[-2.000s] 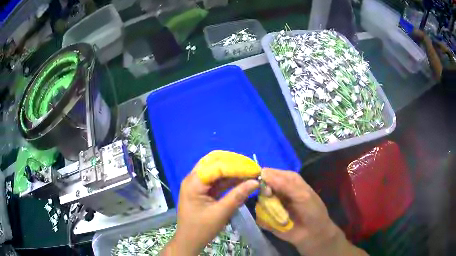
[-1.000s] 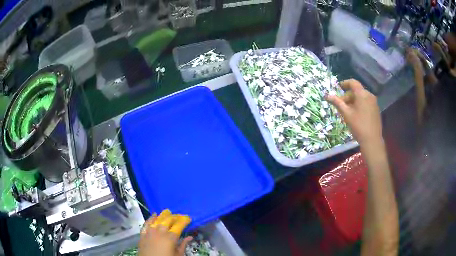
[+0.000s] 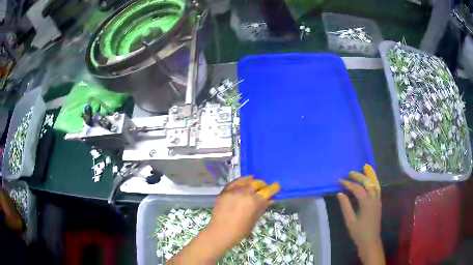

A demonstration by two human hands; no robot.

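A flat blue tray (image 3: 306, 124) lies right of the machine. My left hand (image 3: 244, 207), with yellow finger covers, has its fingertips at the tray's near left edge, above the near parts tub (image 3: 324, 227). My right hand (image 3: 363, 204), also with yellow finger covers, is at the tray's near right corner with fingers spread. I cannot tell whether either hand grips the tray or only touches it. White-and-green parts (image 3: 280, 238) are heaped in the near tub, partly hidden by my left forearm.
The machine's metal fixture (image 3: 179, 137) stands left of the tray, with the vibratory bowl (image 3: 140, 46) behind it. A larger heaped tub (image 3: 428, 114) is at the right, a red stool (image 3: 433, 222) below it. A small tub (image 3: 352, 35) sits behind. Another person's hand (image 3: 10, 209) shows at far left.
The view has swung left, so the machine sits nearer the middle. My right hand has moved from the large tub to the tray's near right corner. My left hand is at the near left edge.
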